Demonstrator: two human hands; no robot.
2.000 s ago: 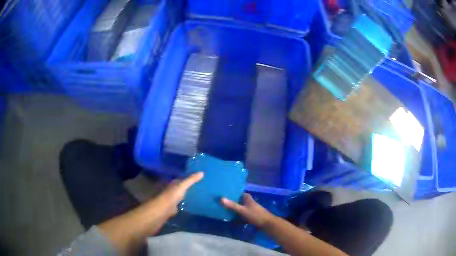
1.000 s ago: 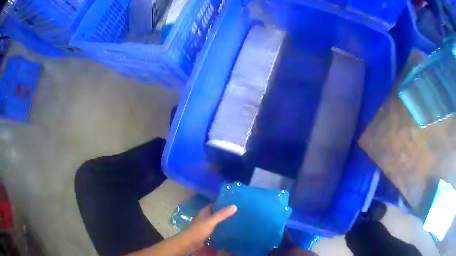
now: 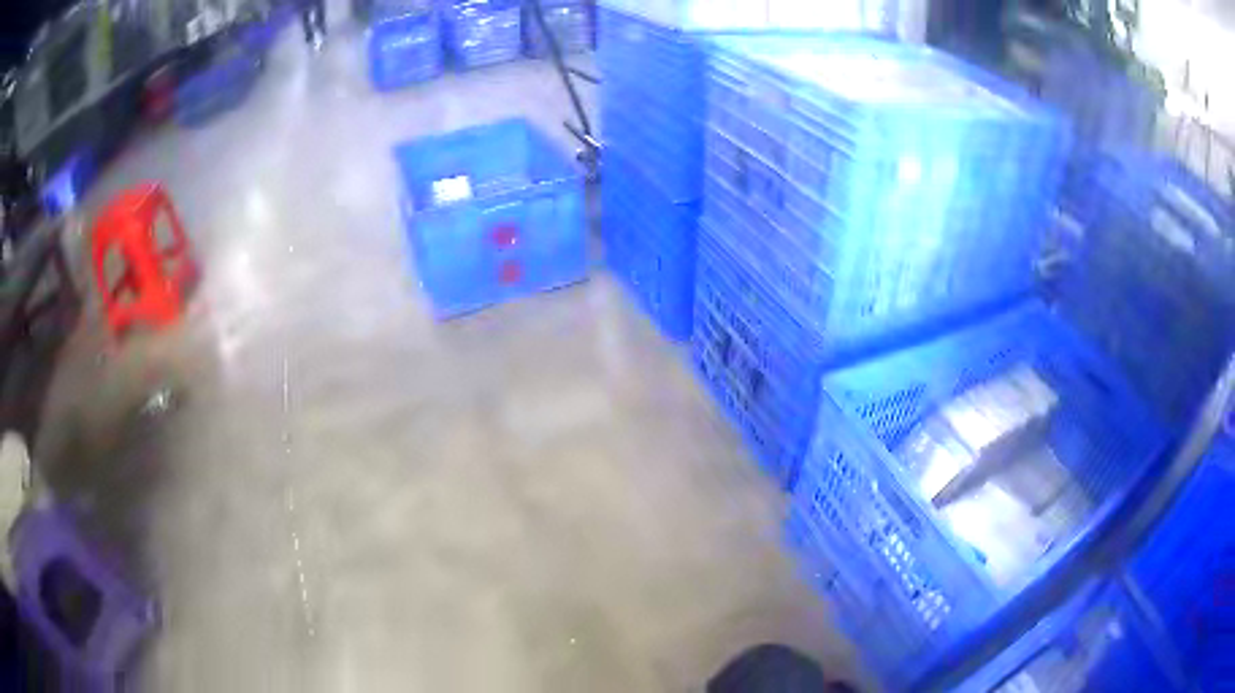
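Note:
Neither of my hands is in the picture. Nearest in front of me on the right is an open blue perforated crate (image 3: 887, 542) with lattice walls. Silver-grey plates (image 3: 982, 420) lie in it in uneven groups. Part of the solid-walled blue bin (image 3: 1192, 569) shows at the right edge, cut off and blurred. No film-covered plate shows.
Tall stacked blue crates (image 3: 772, 203) stand behind the perforated crate. A blue bin with red markings (image 3: 494, 244) stands on the grey floor (image 3: 406, 460). A red stool (image 3: 142, 257) and a purple stool (image 3: 81, 582) are at the left. More blue crates (image 3: 481, 34) stand far back.
The view has swung left and up, away from the working bin and board. My hands and the blue film-covered plate have left the picture. The aisle and stacked crates have come into view.

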